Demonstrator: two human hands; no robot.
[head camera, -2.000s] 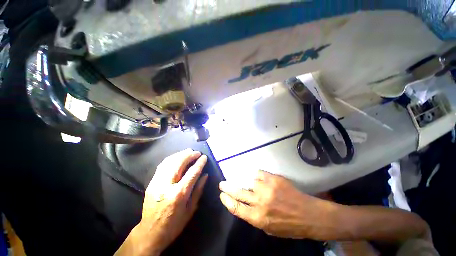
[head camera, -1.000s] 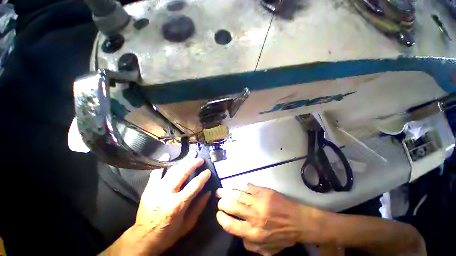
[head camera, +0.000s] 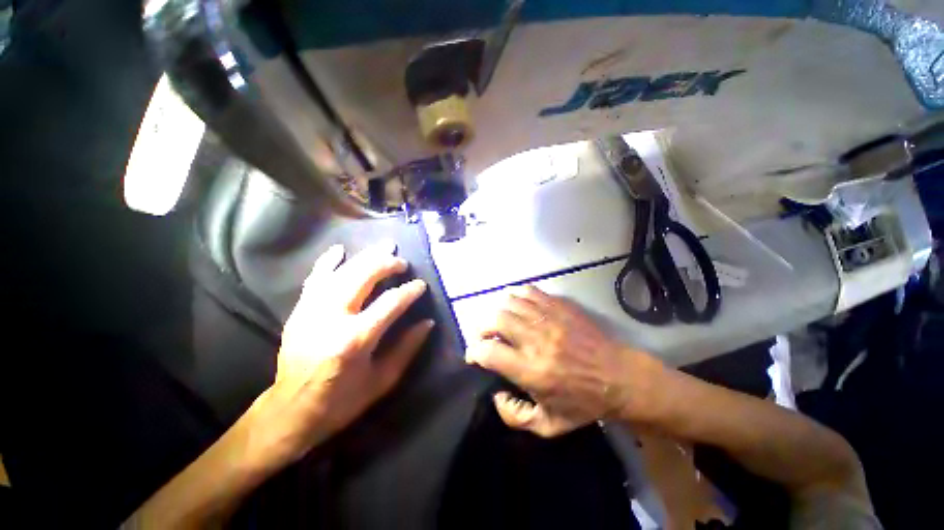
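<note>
The black garment (head camera: 233, 342) looks grey under the lamp and lies under the presser foot (head camera: 447, 219) of the white JACK sewing machine (head camera: 662, 93). Its folded edge (head camera: 443, 282) runs from the foot down towards me. My left hand (head camera: 347, 336) lies flat on the cloth with its fingers spread, left of the edge. My right hand (head camera: 549, 357) pinches the edge between thumb and fingers nearer to me. The needle tip is lost in the glare.
Black-handled shears (head camera: 668, 248) lie on the white table (head camera: 580, 300), right of the needle. A thin white stick (head camera: 750, 240) lies beside them. A small compartment tray (head camera: 864, 254) is at the right end. A curved metal guard (head camera: 243, 104) stands at the machine's left.
The view has tilted, so the machine sits higher in the picture. My left fingers have spread and sit further back from the foot. My right hand still pinches the edge, its fingers more curled.
</note>
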